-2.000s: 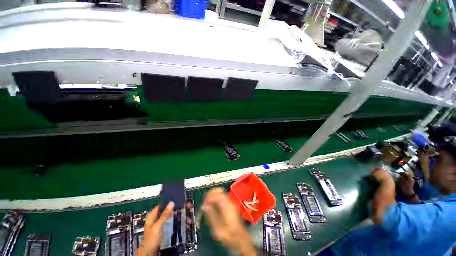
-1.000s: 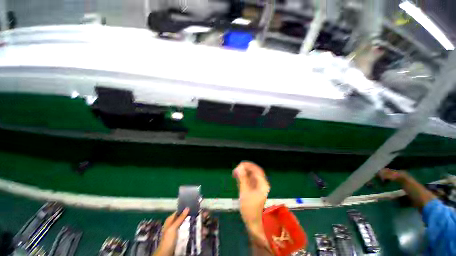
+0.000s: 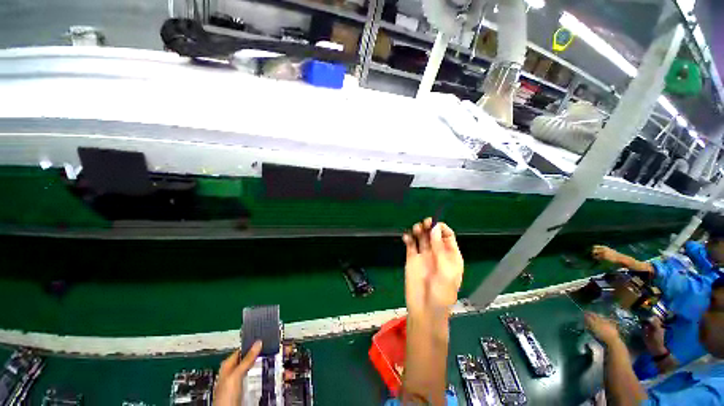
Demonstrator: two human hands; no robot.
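Observation:
My left hand [image 3: 238,374] is at the lower middle, holding a dark adhesive sheet [image 3: 262,327] with pale backing below it, beside a phone unit [image 3: 298,377] on the bench. My right hand [image 3: 433,266] is raised over the sunken conveyor, its fingers bent. A faint dark spot shows near its fingertips; whether it is held is unclear. The red scrap bin [image 3: 384,354] stands on the bench, partly hidden by my right forearm.
More phone units [image 3: 500,371] lie on the green bench, and one [image 3: 357,280] is on the conveyor. Black sheets [image 3: 290,181] hang along the shelf edge. A slanted white post [image 3: 548,214] stands at the right. People in blue [image 3: 683,285] work at the far right.
My right hand has moved up from beside the left hand to over the conveyor. My left hand still holds the dark sheet. The camera view has shifted too.

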